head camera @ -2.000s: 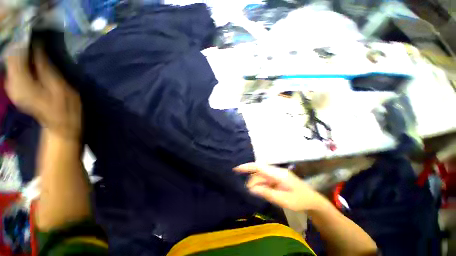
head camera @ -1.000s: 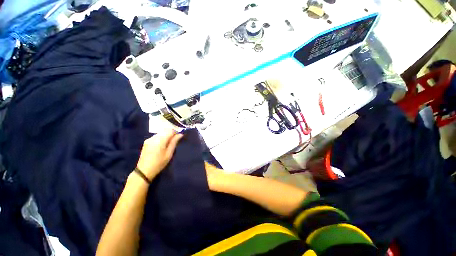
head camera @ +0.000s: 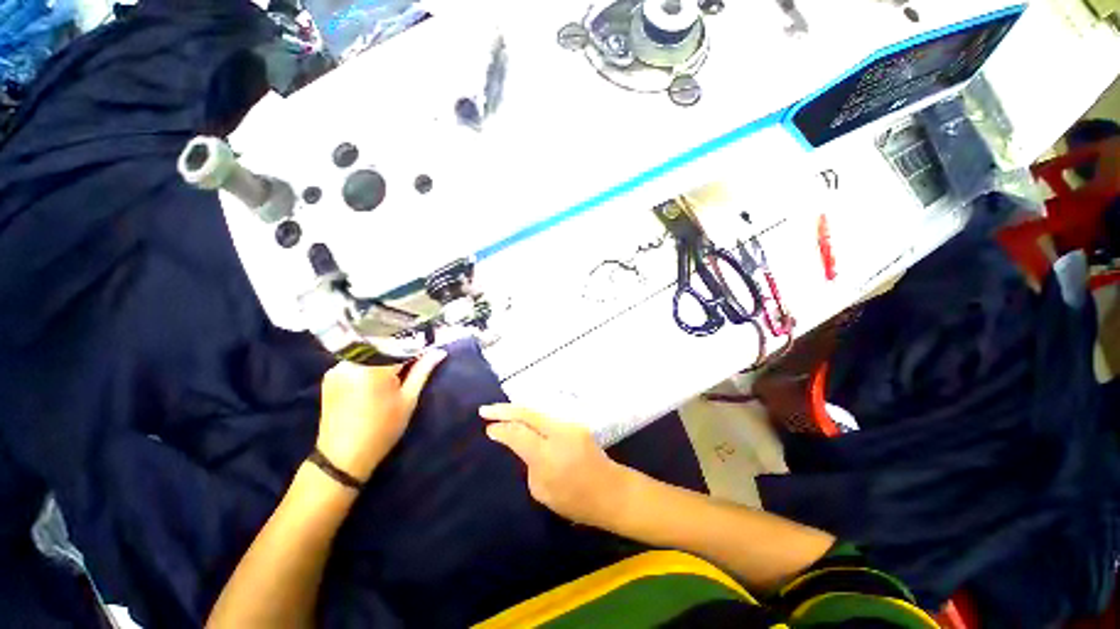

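Observation:
Dark navy cloth point(head camera: 442, 467) lies over the lap, and its upper edge reaches the presser foot area point(head camera: 455, 313) of the white sewing machine point(head camera: 540, 148). My left hand point(head camera: 369, 412) pinches the cloth edge between thumb and fingers just below the needle area. My right hand point(head camera: 553, 461) rests at the cloth's right edge, with the thumb and index finger on or beside it; the other fingers are curled, and whether it grips the cloth is hard to tell. The needle tip is hidden by metal parts.
Black-handled shears point(head camera: 698, 277), a red-handled small tool point(head camera: 771, 301) and a short red stick point(head camera: 827, 247) lie on the table right of the needle. More navy cloth point(head camera: 74, 283) is heaped at left. Another navy pile point(head camera: 958, 406) lies at right near a red container point(head camera: 820, 399).
The view has moved closer to the machine. My left hand stays on the cloth edge at the needle area. My right hand, hidden under the cloth a second ago, now shows at its right edge.

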